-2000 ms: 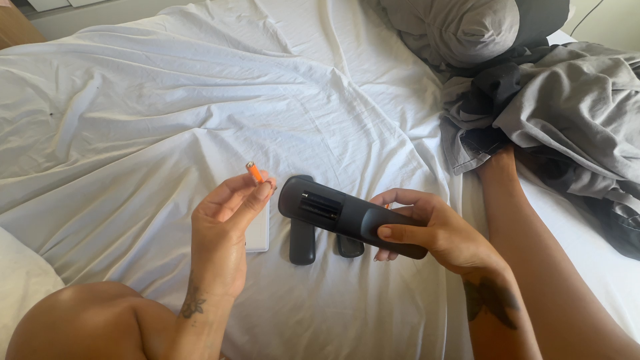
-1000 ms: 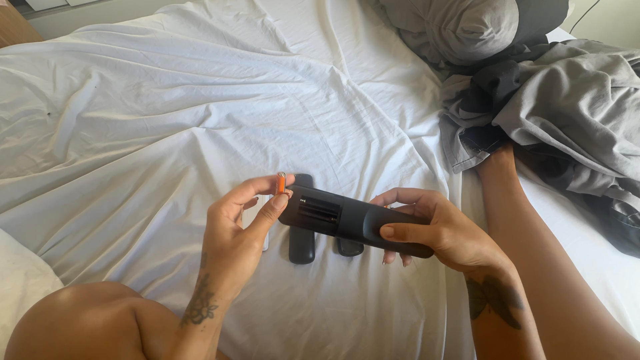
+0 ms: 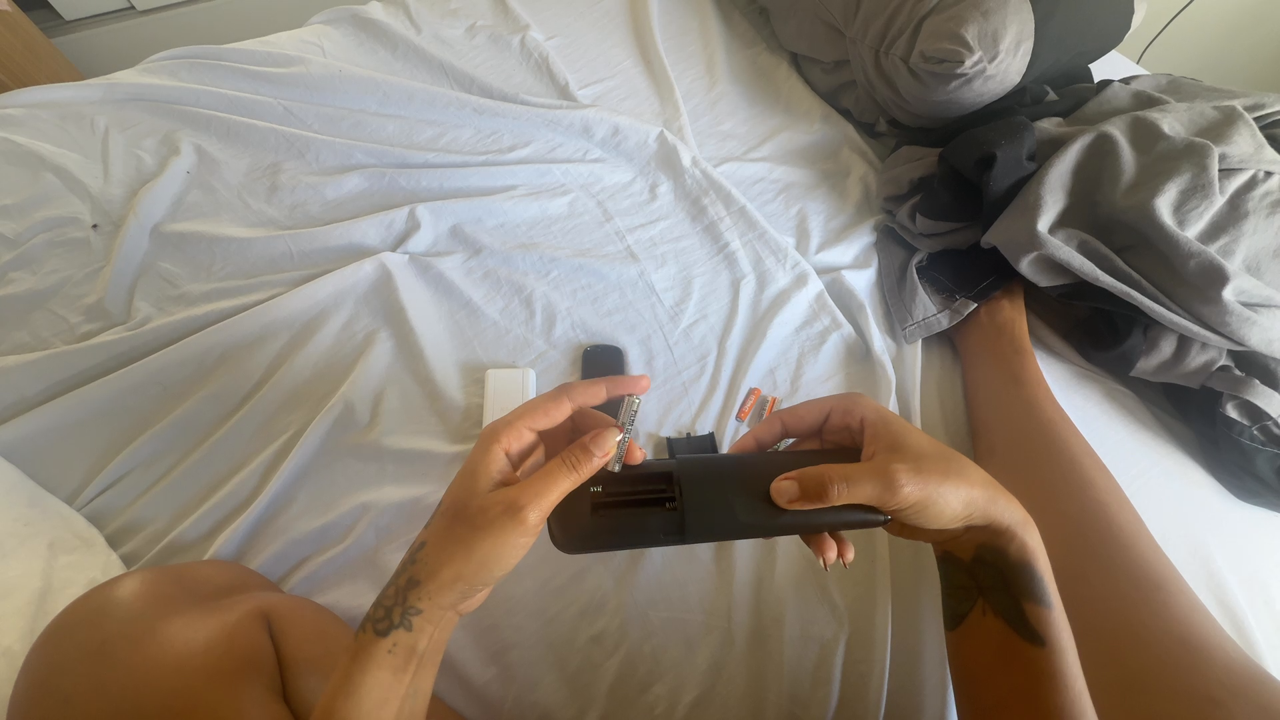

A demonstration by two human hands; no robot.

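Note:
My left hand [image 3: 545, 440] pinches a silver battery [image 3: 624, 433] between thumb and fingers, just above the end of a black remote control [image 3: 740, 495]. The remote lies back side up in my right hand [image 3: 870, 460], its battery compartment [image 3: 635, 493] uncovered at the left. Behind it on the sheet are orange batteries [image 3: 748, 404], partly beside my right fingers, and a small black cover [image 3: 692, 444]. A second black remote [image 3: 603, 362] is partly hidden by my left hand.
A white flat object [image 3: 509, 392] lies left of the second remote. The wrinkled white bedsheet [image 3: 400, 290] spreads all around. Grey bedding [image 3: 1150, 190] is heaped at the upper right over a foot. My bent knee [image 3: 150, 640] is at the lower left.
My left hand held an orange battery before and now has a silver one. The remote has moved lower and turned nearly level. Orange batteries and the small cover now show behind it.

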